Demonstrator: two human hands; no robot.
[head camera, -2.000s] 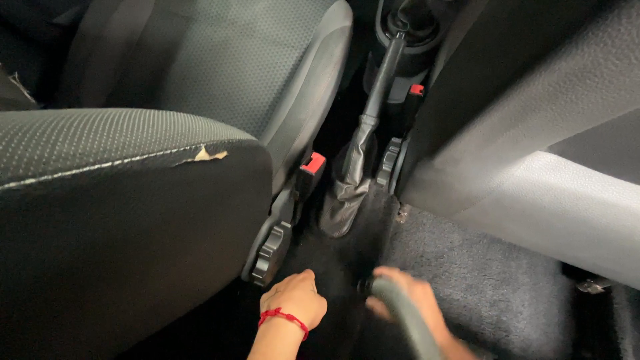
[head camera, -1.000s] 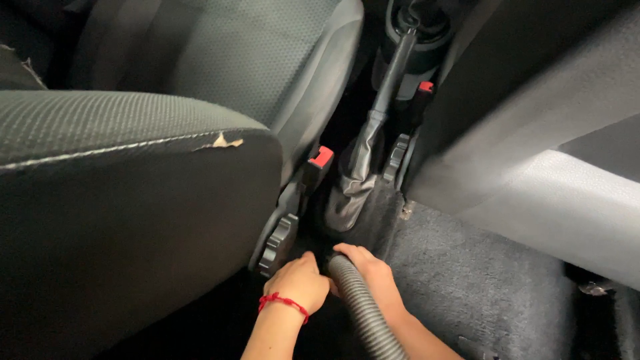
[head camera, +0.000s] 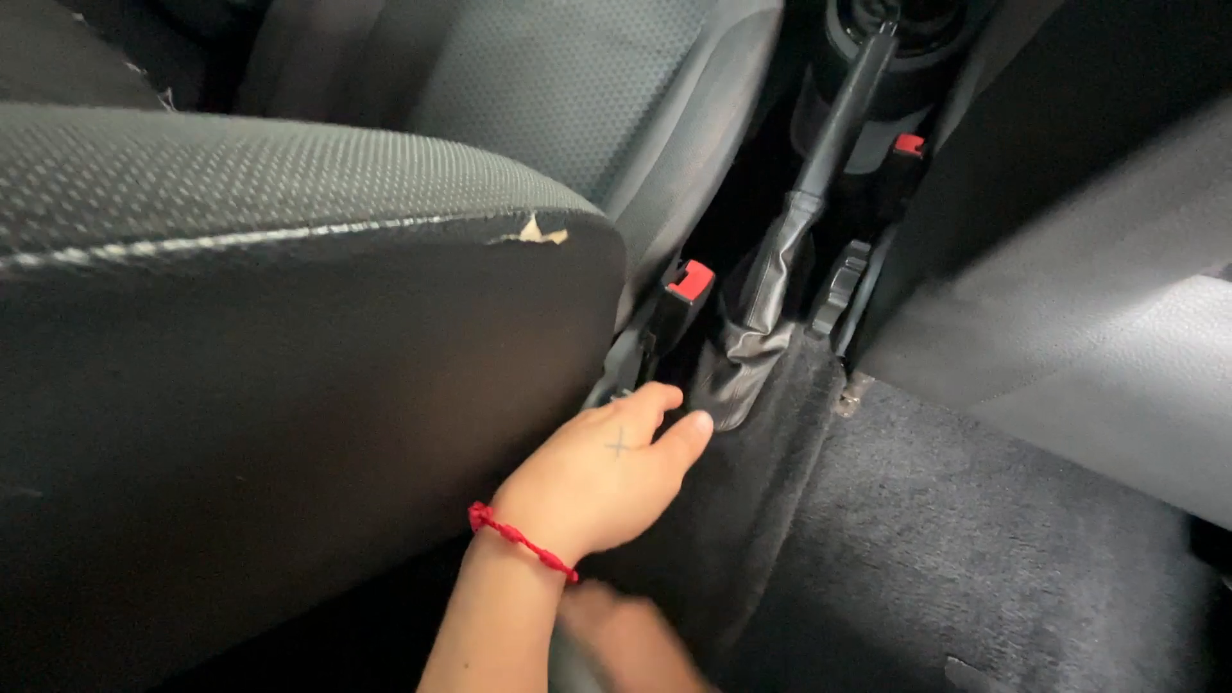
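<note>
My left hand (head camera: 602, 472), with a red cord bracelet (head camera: 523, 542) on its wrist, reaches over the side of the front seat near the red-buttoned seat belt buckle (head camera: 690, 281). Its thumb lies close to the base of the handbrake's leather boot (head camera: 756, 337); the other fingertips are partly hidden, and whether they touch anything cannot be told. Low in the view, blurred and partly behind my left wrist, my right hand (head camera: 630, 640) is closed round a grey ribbed vacuum hose (head camera: 575, 669). The hose's end is hidden.
A dark seat back (head camera: 289, 404) with a torn edge fills the left. The handbrake lever (head camera: 847, 111) rises between the front seats, with a second buckle (head camera: 909, 146) beyond it. Grey carpet (head camera: 943, 539) covers the floor at the right, below another seat back (head camera: 1088, 366).
My left hand has moved forward to the side of the seat by the buckle. My right hand, with the hose, has drawn back toward the bottom and left, behind my left wrist.
</note>
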